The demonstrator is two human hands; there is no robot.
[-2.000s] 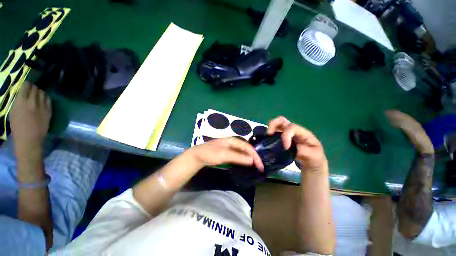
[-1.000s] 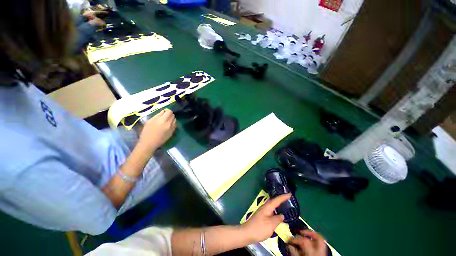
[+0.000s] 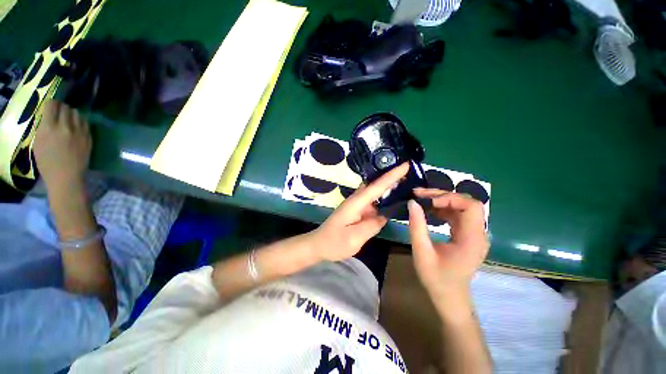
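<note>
A glossy black housing [image 3: 381, 150] with a round hub inside stands over the middle of the pad sheet [image 3: 342, 173], its open side facing me. My left hand [image 3: 358, 223] grips its lower part, with the index finger along it. My right hand [image 3: 453, 237] is just to the right, thumb and index finger close to the housing's lower end. A dark area lies between these fingertips; I cannot tell if it is a held pad or a circle on the sheet. The white sheet shows black circles at both ends and a small yellowish area; the housing and hands hide its middle.
A folded cream sheet [image 3: 230, 95] slants to the left. A pile of black housings [image 3: 365, 62] lies beyond the pad sheet. A person's hand [image 3: 62, 146], dark parts [image 3: 131, 77] and a yellow pad strip [image 3: 25, 109] are far left. A carton [image 3: 409, 307] with white sheets [image 3: 518, 314] is below right.
The view has swung back from the left side to the front of the bench. Both hands are still at the housing, which now shows its inside and hub over the sheet.
</note>
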